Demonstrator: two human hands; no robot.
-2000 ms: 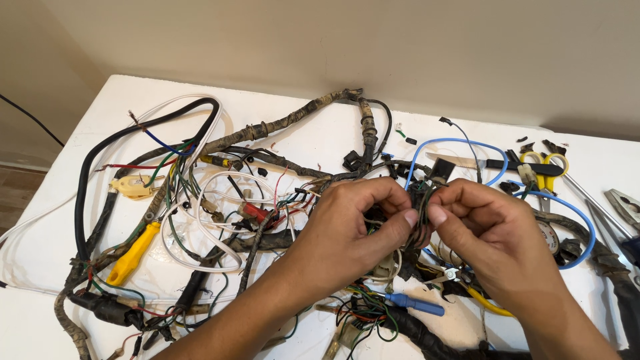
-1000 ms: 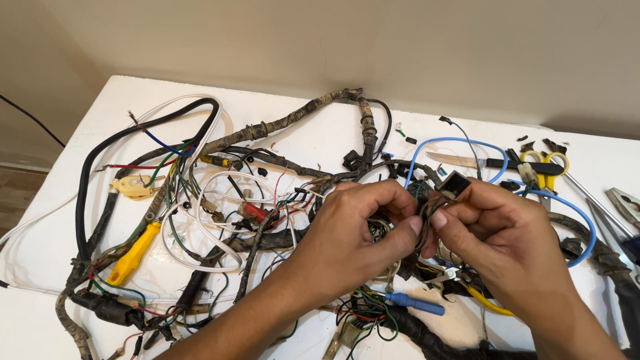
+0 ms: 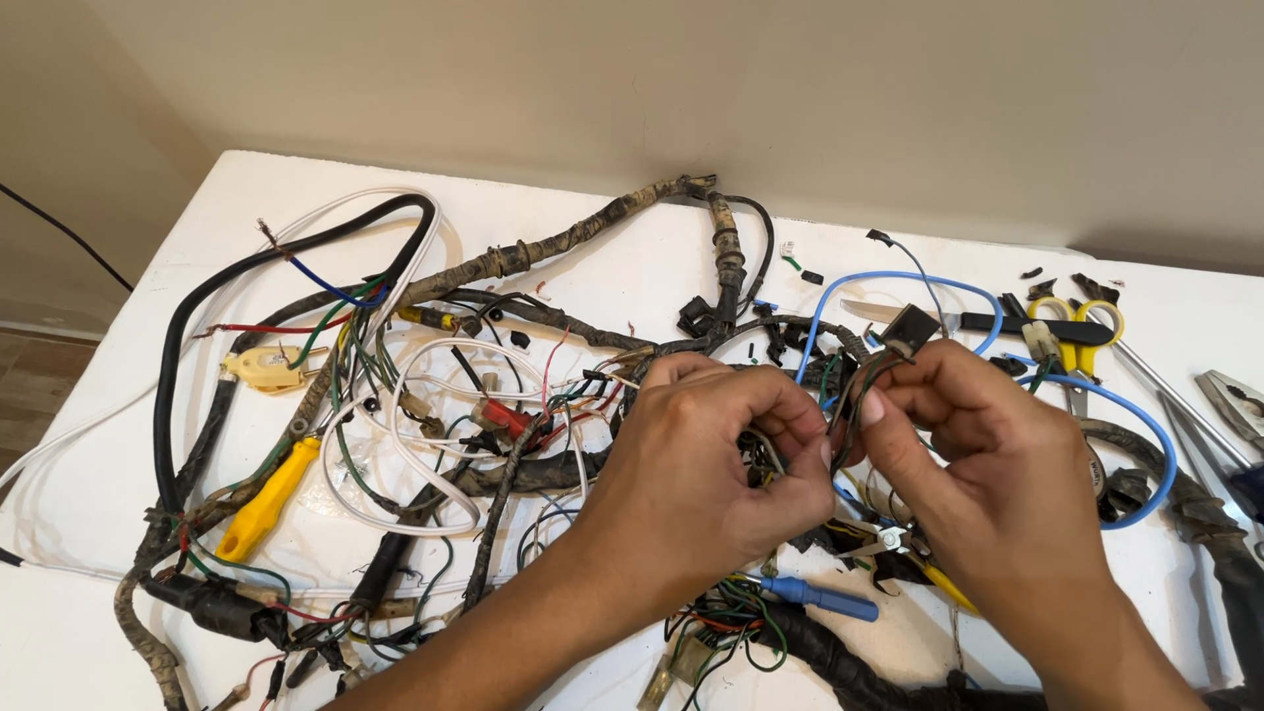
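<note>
My right hand (image 3: 963, 444) pinches a small bundle of dark wires (image 3: 857, 400) between thumb and forefinger. The wires run up to a black plastic connector (image 3: 909, 328) that stands just above that hand's fingertips. Close by on the left, my left hand (image 3: 726, 449) has its thumb and fingertips pinched together at the same wires; whether it grips one is hard to tell. Beneath both hands lies a tangled wiring harness (image 3: 533, 474), partly wrapped in worn, dirty tape. Its part directly under the hands is hidden.
A yellow-handled screwdriver (image 3: 267, 504) lies left, a blue-handled screwdriver (image 3: 820, 597) below the hands. To the right are a knife (image 3: 1037, 328), yellow-handled scissors (image 3: 1086, 336), a blue wire loop (image 3: 1170, 444) and pliers (image 3: 1234, 405). Tape scraps dot the white table (image 3: 612, 267); a wall stands behind.
The black connector has turned and now stands tilted above my right hand's fingers. My hands have shifted slightly around the wires; the left hand's fingertips have closed together.
</note>
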